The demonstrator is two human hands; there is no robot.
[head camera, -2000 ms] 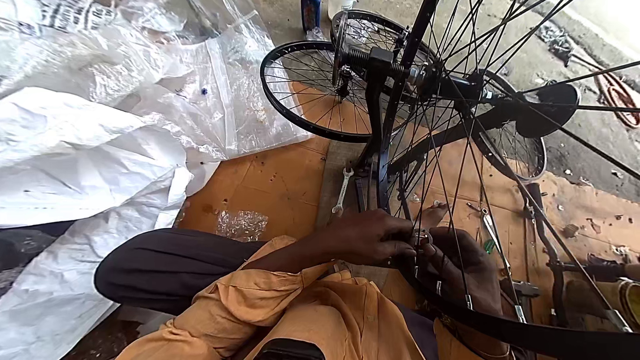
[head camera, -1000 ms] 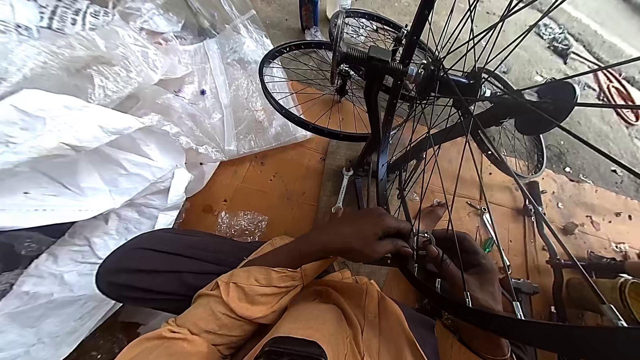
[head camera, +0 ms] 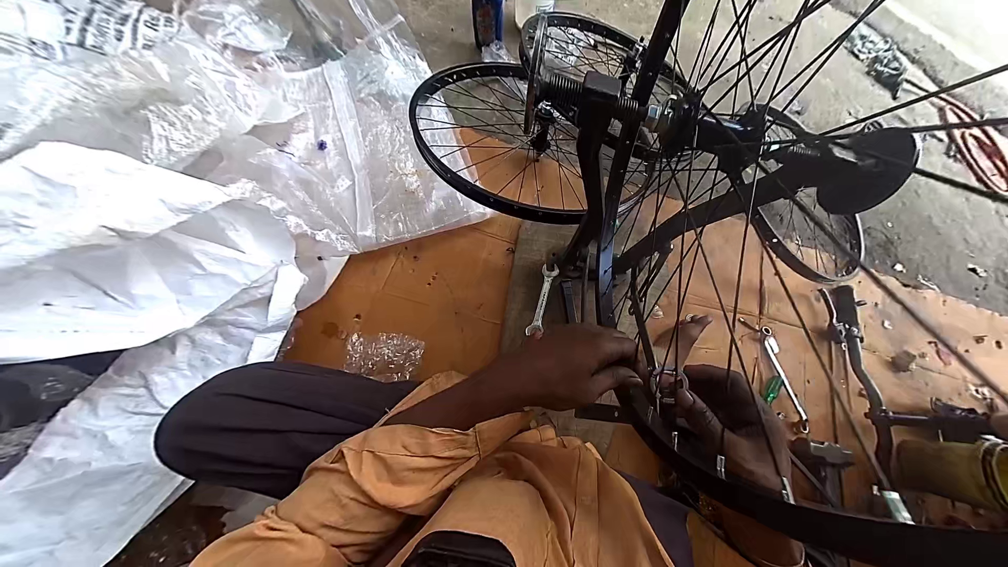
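Note:
A spoked wheel with a black rim (head camera: 787, 500) stands close in front of me, mounted at its hub on a black metal frame (head camera: 594, 157). My left hand (head camera: 579, 366) reaches across to the rim, its fingertips at the rim's near side. On the other side, among the spokes, my right hand (head camera: 732, 421) holds a small round metal tool (head camera: 669, 383), perhaps a spoke wrench, against a spoke end by the rim. Fingers partly hide the tool and the spoke end.
An open-end spanner (head camera: 542, 299) lies left of the frame, another spanner (head camera: 783, 378) to the right. More spoked wheels (head camera: 425, 150) lie beyond. Plastic sheeting (head camera: 157, 260) covers the ground at left; brown cardboard (head camera: 409, 283) lies beneath. Black metal parts (head camera: 866, 378) and a yellow cylindrical object (head camera: 941, 472) are at right.

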